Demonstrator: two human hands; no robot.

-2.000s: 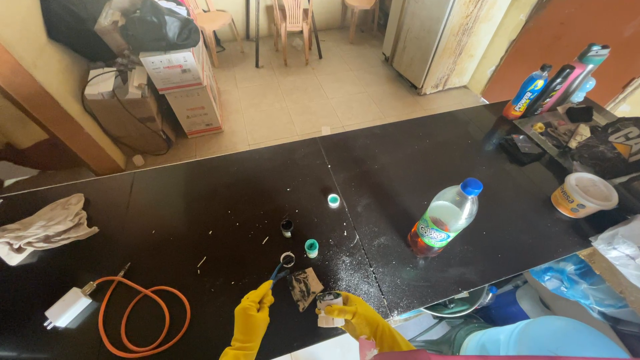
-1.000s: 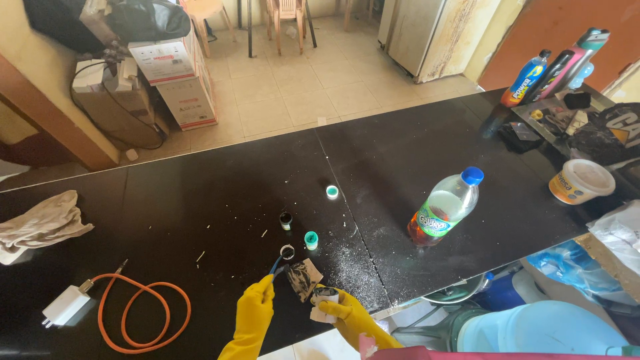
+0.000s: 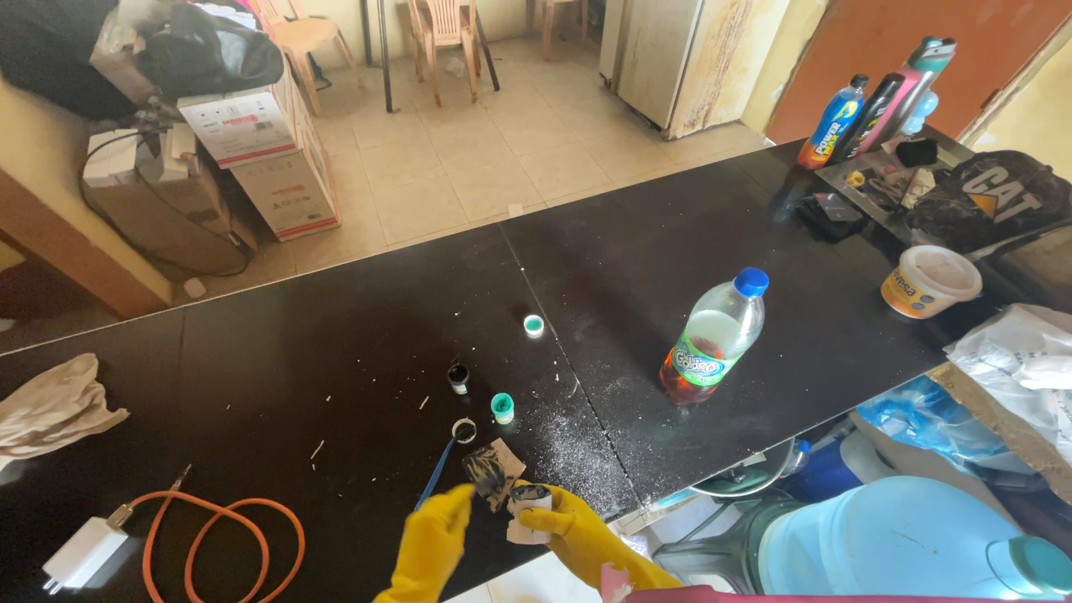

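My left hand (image 3: pixel 435 536), in a yellow rubber glove, is blurred beside a dark-stained piece of cardboard (image 3: pixel 508 459); its fingers are bent, and whether they grip anything is unclear. A thin blue-handled tool (image 3: pixel 437 475) slants from that hand to a small round lid (image 3: pixel 464 431) with dark contents. My right hand (image 3: pixel 561 523), gloved alike, holds a small whitish piece with a dark top (image 3: pixel 531 496), perhaps a little container, with torn cardboard under it. Close by stand a small dark-filled pot (image 3: pixel 458 378), a green-filled pot (image 3: pixel 502 408) and a white cap with green inside (image 3: pixel 533 326).
White powder lies scattered on the black tabletop (image 3: pixel 377 335). To the right are a blue-capped soda bottle (image 3: pixel 712 343) and a plastic tub (image 3: pixel 931 282). A white charger (image 3: pixel 86 553) with an orange cable (image 3: pixel 264 536) and a beige cloth (image 3: pixel 59 402) are at the left.
My left hand has moved away from the small round lid toward the stained cardboard. My right hand stays closed on the small whitish piece.
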